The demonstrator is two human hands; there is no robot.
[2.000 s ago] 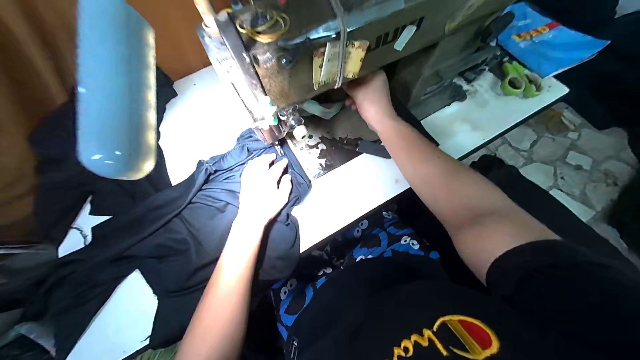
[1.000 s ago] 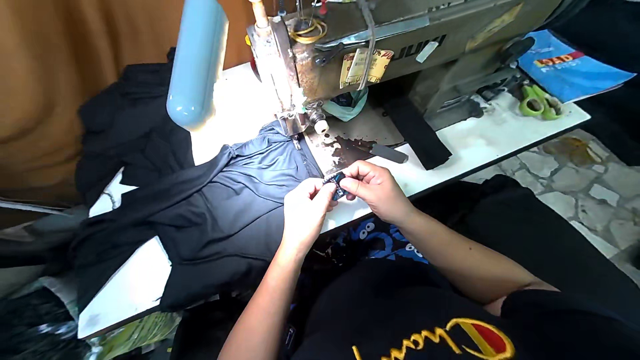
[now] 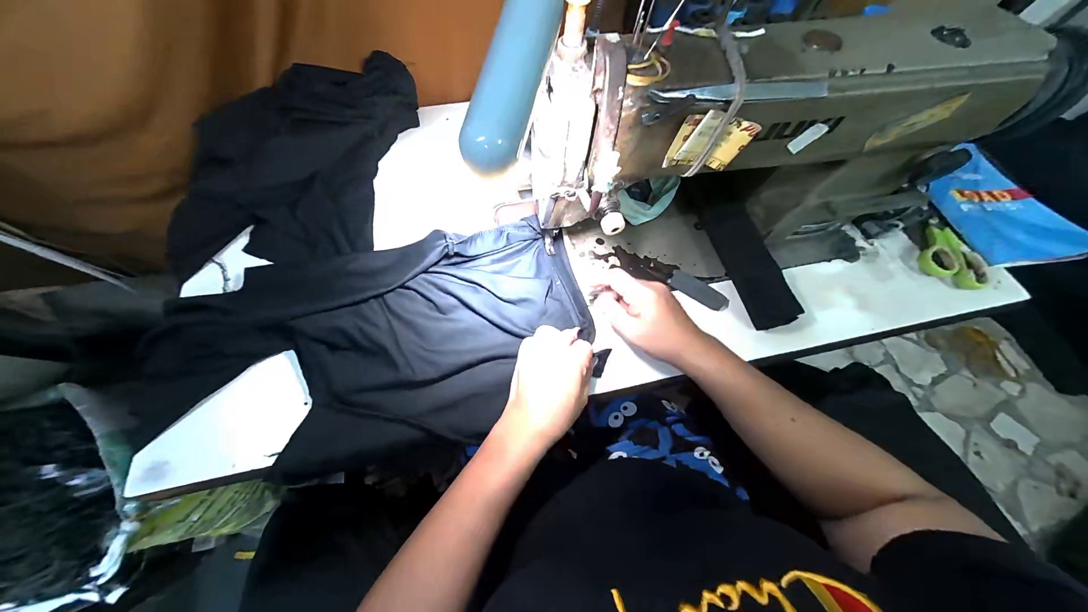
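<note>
A dark garment (image 3: pixel 425 340) lies across the white sewing table, its upper right edge beneath the presser foot (image 3: pixel 551 238) of the industrial sewing machine (image 3: pixel 816 93). My left hand (image 3: pixel 552 374) grips the garment's right edge, just in front of the foot. A small dark piece of cloth (image 3: pixel 602 362) pokes out beside those fingers. My right hand (image 3: pixel 642 314) is right of the edge, over the table, with thumb and fingertips pinched together; whether something small is between them cannot be told. The lit needle area shows only in part.
A blue lamp tube (image 3: pixel 501 93) hangs left of the machine head. Black cloth (image 3: pixel 289 161) is heaped at the back left. A black strip (image 3: pixel 752 263), a grey flat piece (image 3: pixel 699 290), green-handled scissors (image 3: pixel 954 257) and a blue packet (image 3: pixel 1011 204) lie to the right.
Two seconds ago my right hand was up at the machine head; one second ago both hands met at a small dark piece. Now they are apart, the left on the garment's edge.
</note>
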